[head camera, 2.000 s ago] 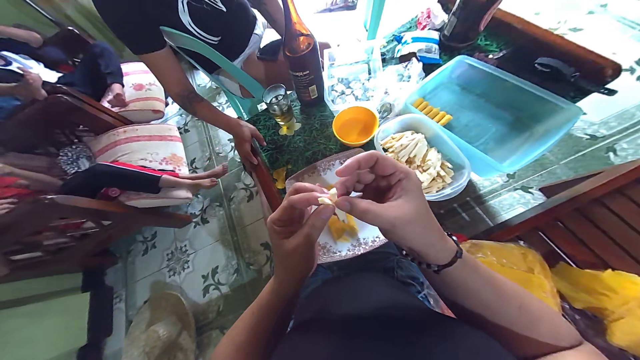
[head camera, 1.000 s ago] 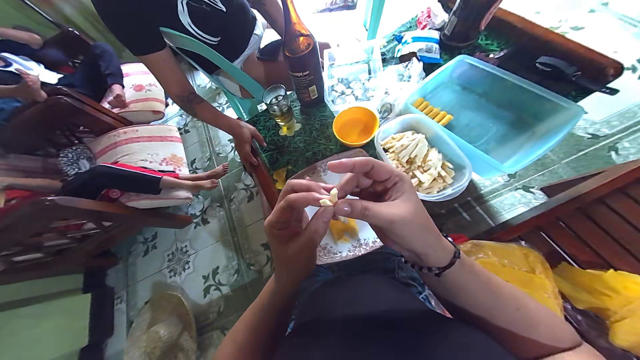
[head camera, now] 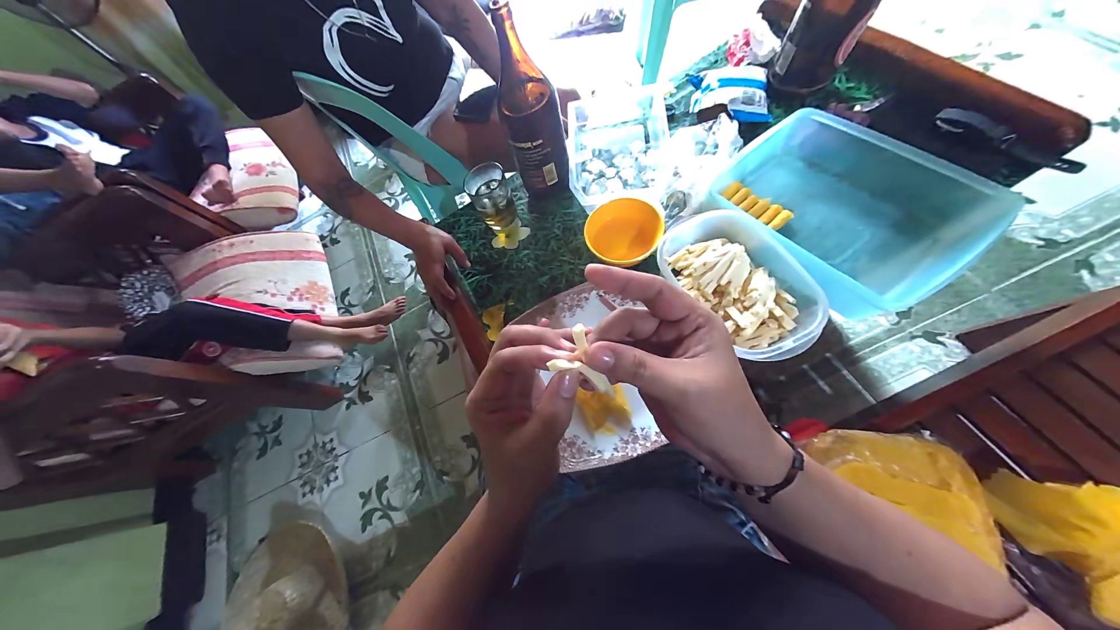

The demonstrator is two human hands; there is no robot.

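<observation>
Small pale food strips (head camera: 579, 354) are pinched between the fingertips of my left hand (head camera: 525, 398) and my right hand (head camera: 691, 367). Both hands hover over a flower-patterned plate (head camera: 573, 451), where a flat yellow piece (head camera: 602, 409) lies. Just beyond my right hand, a clear plastic tub (head camera: 809, 306) holds a heap of pale sticks (head camera: 735, 289). An orange bowl (head camera: 624, 231) sits left of that tub. Behind the tub is a large blue plastic container (head camera: 892, 210) with several yellow rolls (head camera: 757, 206) in its left corner.
A brown glass bottle (head camera: 534, 131) and a glass (head camera: 492, 197) stand at the table's far left. Another person's hand (head camera: 436, 262) rests at the table edge. Yellow material in a plastic bag (head camera: 910, 490) lies at my right. A wooden slatted seat (head camera: 1067, 385) is beyond it.
The pale pieces between my fingertips have changed position; strips now point up and sideways, with one angled downward. My hands stay over the plate.
</observation>
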